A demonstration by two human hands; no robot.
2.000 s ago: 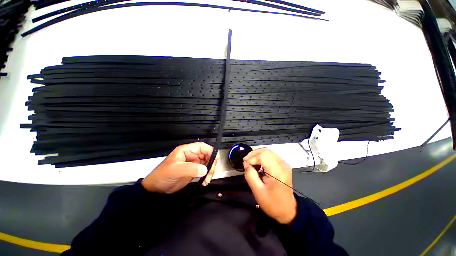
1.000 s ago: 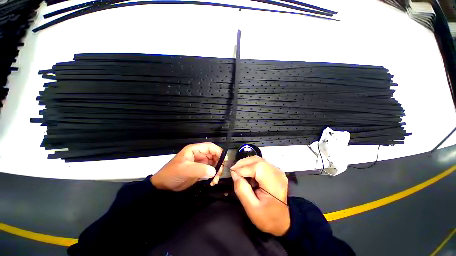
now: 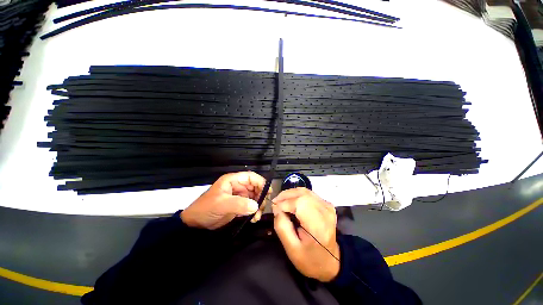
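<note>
My left hand point(image 3: 223, 202) pinches a narrow black strap point(image 3: 278, 113) near its lower end. The strap runs up across the strap pile point(image 3: 161, 122) and past its far edge. My right hand point(image 3: 308, 229) holds a very thin dark applicator point(image 3: 320, 241) like a pen, its tail sticking out over the back of the hand. The fingertips of my right hand are close beside the strap at my left fingers; whether the tip touches it is too small to tell. A small round paint pot point(image 3: 296, 181), black inside, stands just beyond my right fingers, which partly hide it.
A crumpled white rag point(image 3: 396, 181) with dark marks lies right of the pot on the white table point(image 3: 208, 44). Separate black straps point(image 3: 238, 7) curve along the far side. Dark bundles point(image 3: 24, 65) are at the left edge, and light stacked panels point(image 3: 499, 22) at the far right.
My right hand has moved from the pot leftward to the strap at my left fingers. My left hand still holds the strap. The whole view has shifted slightly.
</note>
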